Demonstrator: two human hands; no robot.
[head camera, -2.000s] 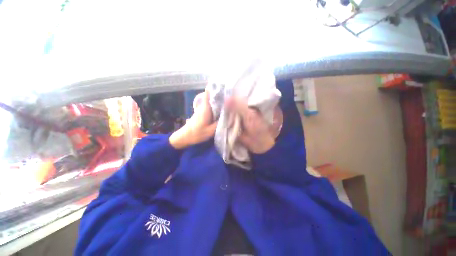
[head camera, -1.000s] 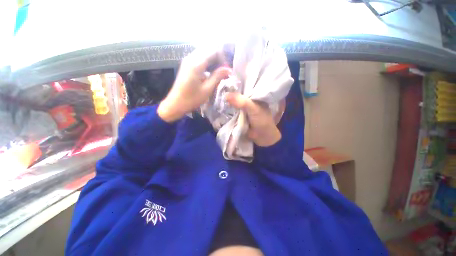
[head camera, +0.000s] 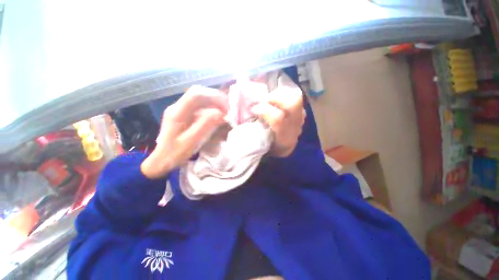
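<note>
A bunched pale pink-beige garment (head camera: 224, 167) is held over my lap, in front of my blue jacket and just below the table edge. My left hand (head camera: 186, 126), at the left of the cloth, pinches its upper part with bent fingers. My right hand (head camera: 282, 117), at the right, grips the same upper part. A pinker fold shows between the fingertips of both hands. The rest of the cloth hangs in rounded folds below them. Glare and blur hide the exact fingertip contact.
The white table (head camera: 164, 33) with a worn grey edge (head camera: 323, 46) crosses the top, in strong glare. An open cardboard box (head camera: 361, 164) stands on the floor at the right. Shelves with yellow goods (head camera: 462, 71) are at the far right. Red items (head camera: 82, 175) lie at the left.
The hands have moved from the middle of the cloth to a pinker part near its top. The cloth is turned and now hangs lower left in rounded folds. The view has shifted and tilted.
</note>
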